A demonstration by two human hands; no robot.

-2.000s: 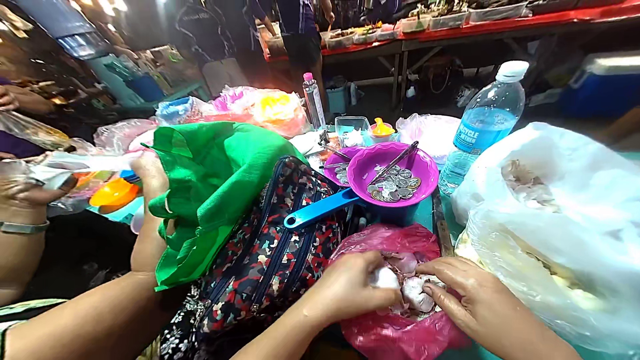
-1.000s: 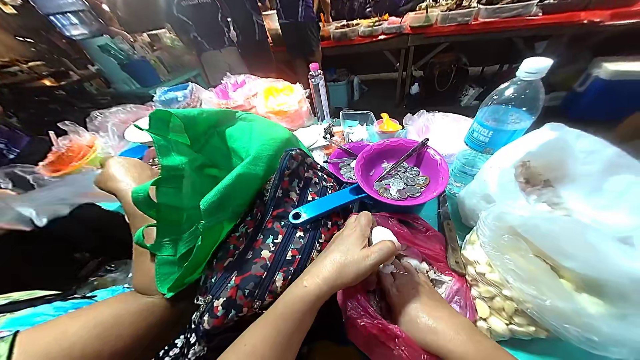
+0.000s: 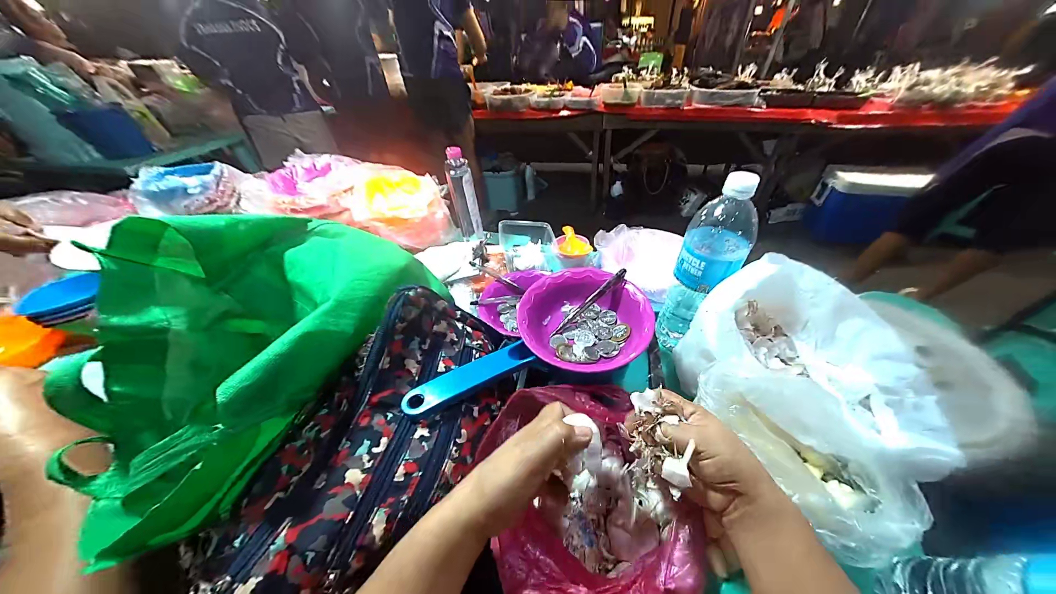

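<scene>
My left hand grips a whitish garlic piece between thumb and fingers over an open pink plastic bag. In my right hand is a clump of papery garlic skins, with pale pieces among them. More skins and garlic lie in the bag, between and below both hands. Just beyond it stands a purple plastic bowl with coins and a thin dark utensil, above a blue handle. Right of my right hand, a white plastic bag has garlic skins showing at its opening.
A green cloth bag and a patterned zipped bag lie at the left. A water bottle stands behind the white bag. Beyond are a clear pink-capped bottle, a blue cooler, a red-topped stall table and several people.
My right hand has risen out of the pink bag with garlic skins in its fingers. The person's hand at the far left has moved. The view has shifted.
</scene>
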